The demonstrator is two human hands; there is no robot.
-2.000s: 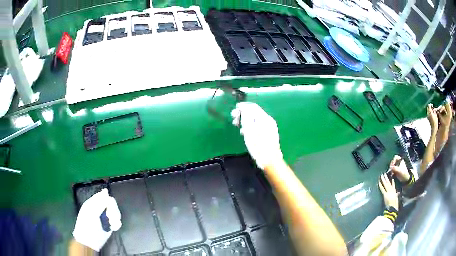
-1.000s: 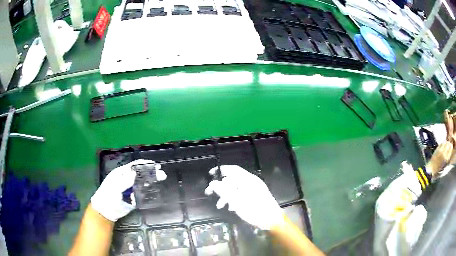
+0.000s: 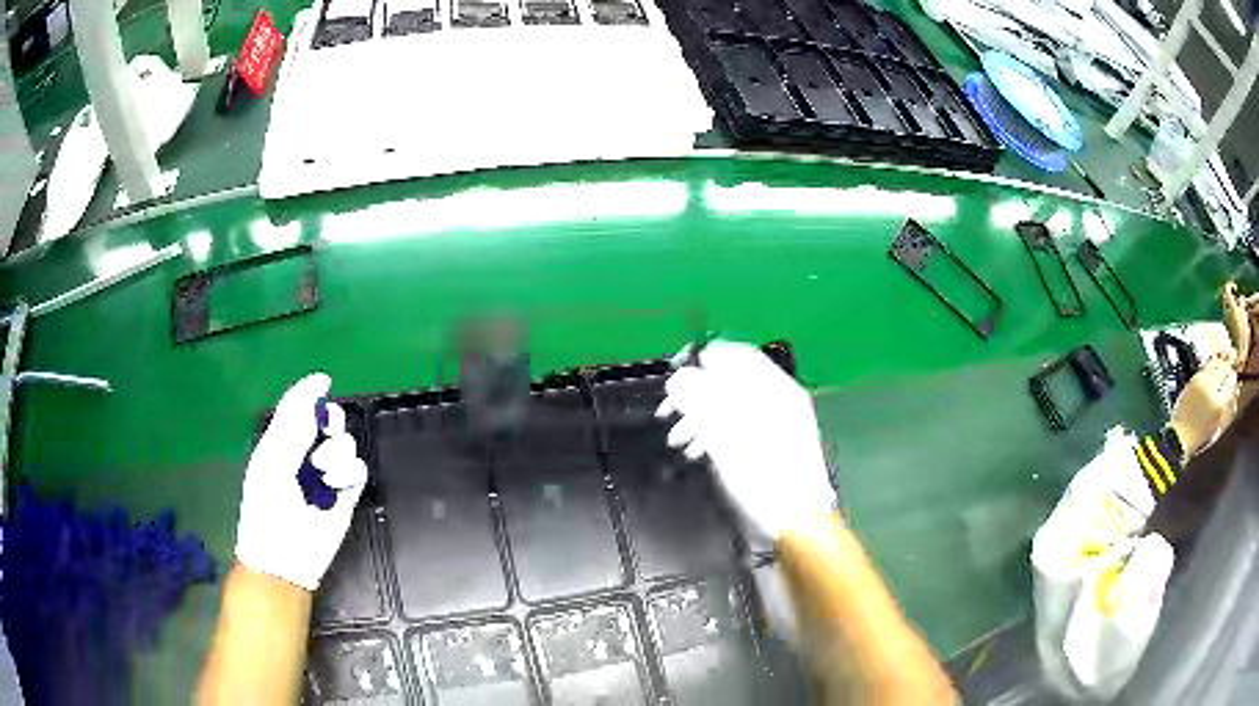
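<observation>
My right hand point(image 3: 753, 428), white-gloved, grips one end of a blurred phone middle frame point(image 3: 492, 370) above the far edge of the black pocketed tray point(image 3: 559, 517). The frame's solid camera end points left; its thin outline is faint. My left hand point(image 3: 301, 483), also white-gloved, is over the tray's left edge, apart from the frame. It holds small dark blue pieces point(image 3: 322, 483) in its curled fingers. The tray's near row of pockets shows pale, shiny patches; its lower edge is out of the picture.
Another middle frame point(image 3: 246, 294) lies left on the green line, several more point(image 3: 946, 279) at right. A blue pile point(image 3: 97, 593) is at lower left. Beyond stand a white tray point(image 3: 483, 104) and stacked black trays point(image 3: 842, 83). Another person's sleeve point(image 3: 1098, 552) and hands are at right.
My left hand has let go of the middle frame and drawn back left. My right hand has moved it up and away over the tray's far edge. Frames on the line have shifted left.
</observation>
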